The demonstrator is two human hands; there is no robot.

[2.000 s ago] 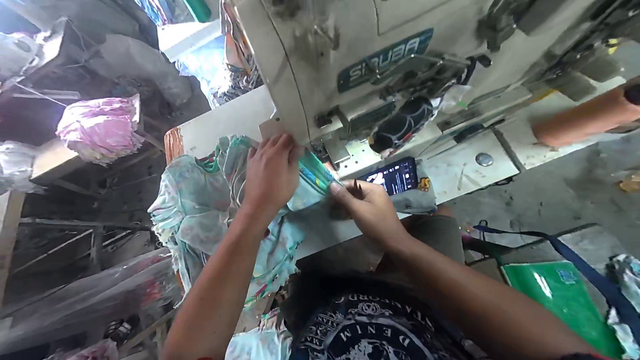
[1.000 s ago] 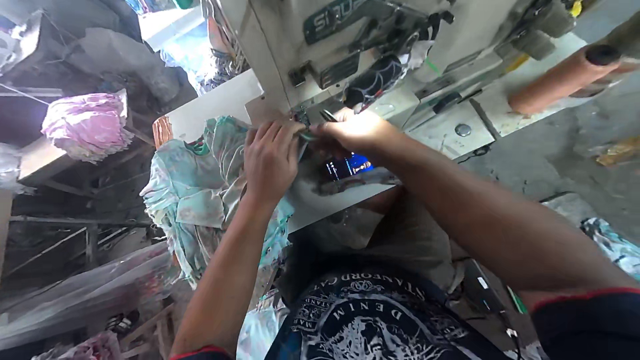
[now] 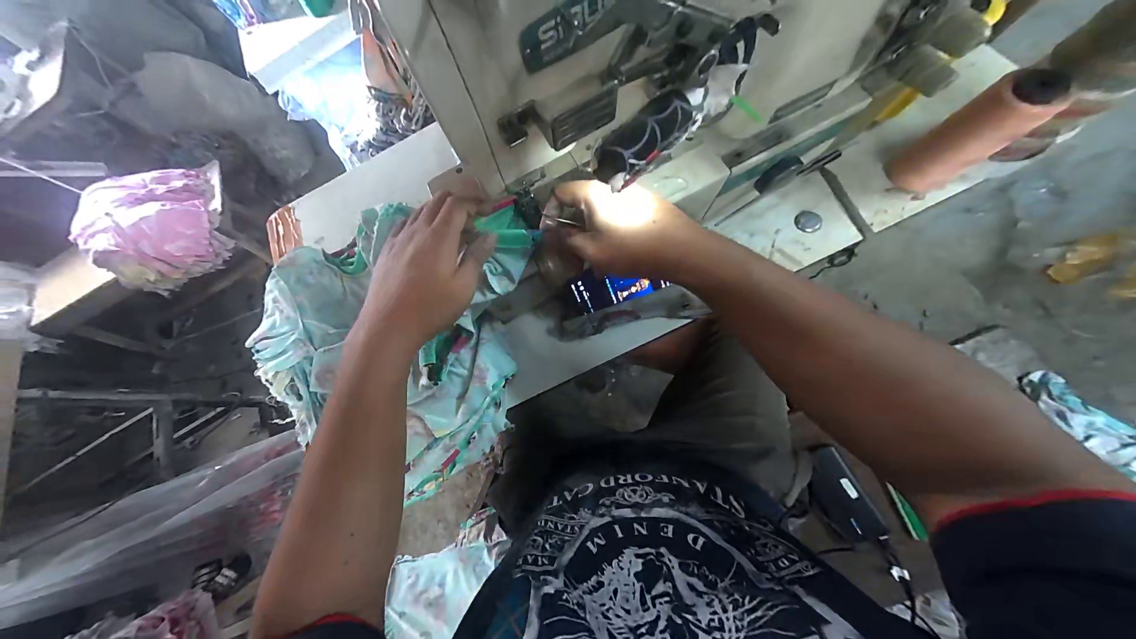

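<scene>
My left hand [image 3: 430, 262] presses on a mint-green printed fabric piece [image 3: 506, 238], its fingers by the needle area of a Siruba sewing machine [image 3: 497, 80]. The fabric's edge runs up to the presser foot [image 3: 530, 202]. At the right of the foot, under a bright lamp spot, my right hand [image 3: 621, 226] has its thumb and fingers pinched around a small thin metal tool [image 3: 561, 220]; its kind cannot be told. A pile of mint-green garments [image 3: 311, 306] lies left of and below my left hand. A lit phone [image 3: 612, 291] lies below my right hand.
An orange-brown thread cone [image 3: 976, 133] stands at the machine's right. A pink fabric bundle [image 3: 151, 226] sits on a wooden support at the left. A black power adapter [image 3: 843, 497] is low at the right. Plastic sheeting [image 3: 160, 524] hangs at the lower left.
Two seconds ago both hands held a striped fabric edge near the machine; my right hand has since moved up to the presser foot. A green package at the lower right has mostly left view.
</scene>
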